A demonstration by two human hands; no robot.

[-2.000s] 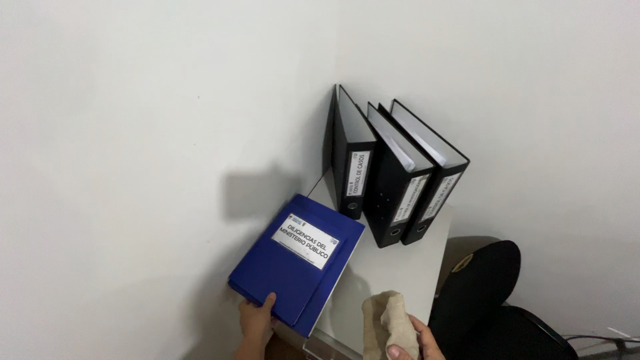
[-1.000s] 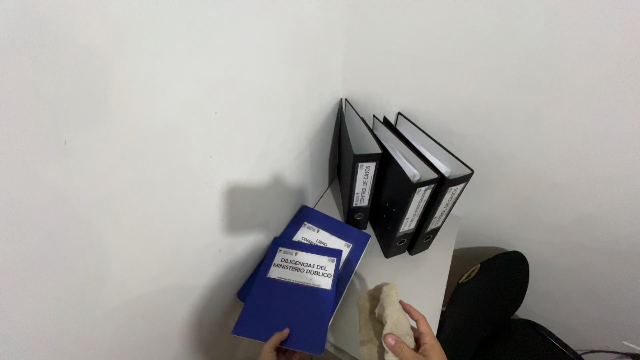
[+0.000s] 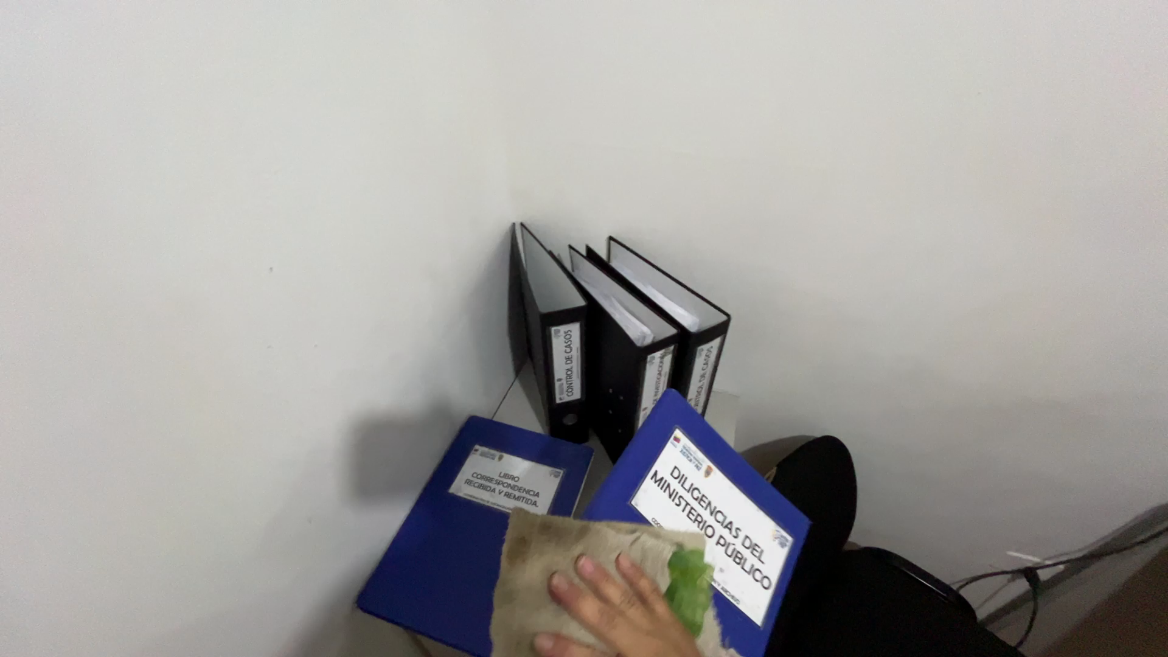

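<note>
A blue book with a white label [image 3: 639,474] is raised and tilted at the lower middle. My right hand [image 3: 620,607] lies spread over a beige cloth [image 3: 538,566] with a green patch, pressing it against the book's lower left part. My left hand is out of sight, so its hold on the book cannot be seen. Another blue labelled book [image 3: 429,538] lies to the left on the white table. Behind them stand black lever arch binders [image 3: 568,365], side by side, with labels on their spines.
White walls meet in a corner behind the white table [image 3: 522,401]. A black chair [image 3: 826,484] is at the right of the table. Dark cables [image 3: 1031,575] run near the wall at the lower right.
The top blue book has been lifted off the other one and moved right. The cloth, earlier bunched in my right hand at the right, is now spread against the lifted book. My left hand has left the view.
</note>
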